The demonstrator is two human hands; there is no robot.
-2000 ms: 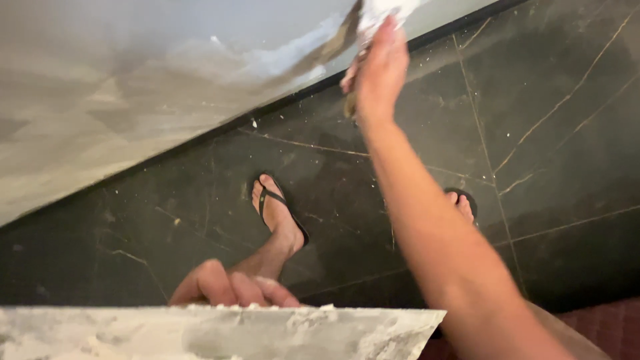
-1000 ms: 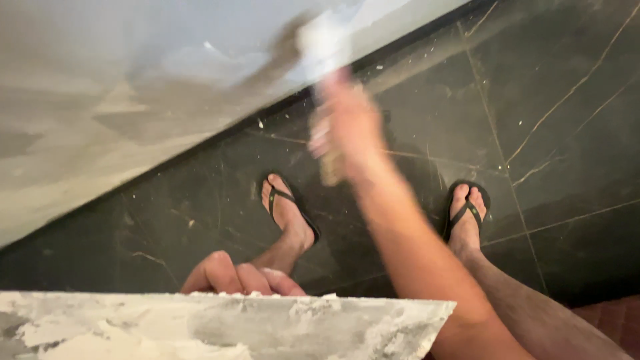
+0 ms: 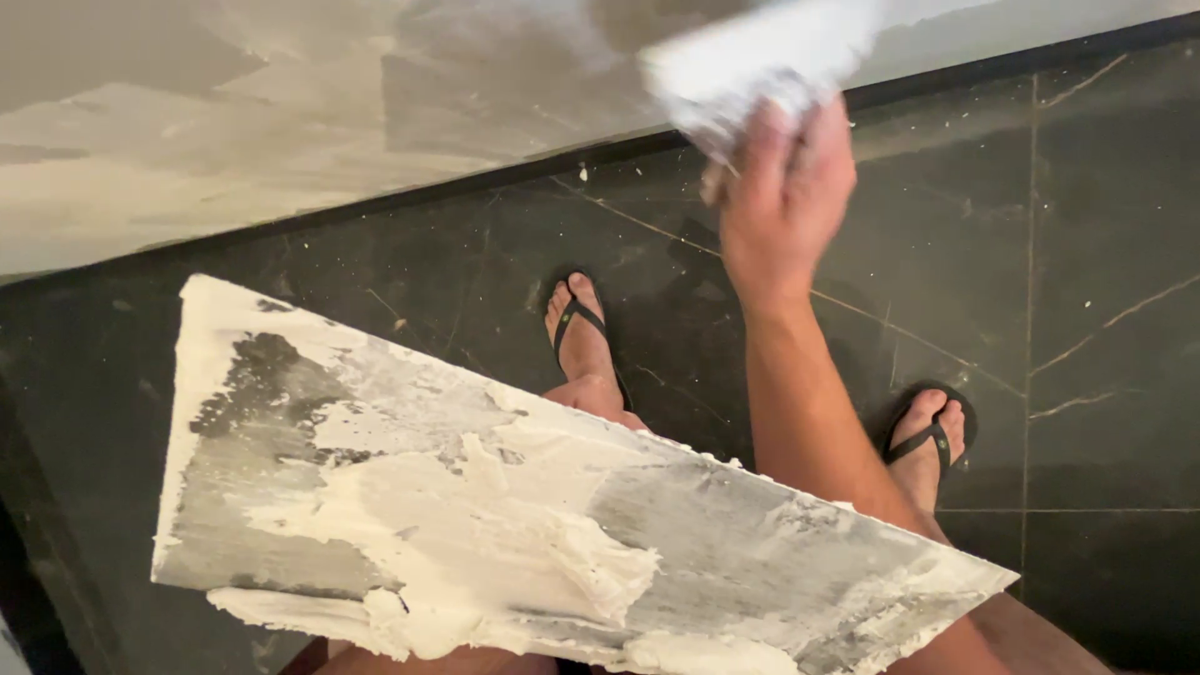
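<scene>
My right hand (image 3: 787, 197) grips a putty knife (image 3: 759, 70) whose blurred blade is coated with white compound, close to the lower part of a grey, patchily skimmed wall (image 3: 309, 103). Below it, a wide metal plastering blade (image 3: 694, 525) lies tilted across the view, smeared with white joint compound (image 3: 525, 525); a thick bead clings along its lower edge. My left hand is hidden, apparently beneath this wide blade.
Dark veined floor tiles (image 3: 1116, 337) carry small white specks. A black baseboard (image 3: 469, 192) runs diagonally along the wall's foot. My two feet in black flip-flops (image 3: 577, 328) stand on the tiles beyond the wide blade.
The wide blade has come further into view and tilted, showing its compound-covered face. My left fingers, visible behind its edge before, are now hidden. My right hand has moved about near the wall with the putty knife.
</scene>
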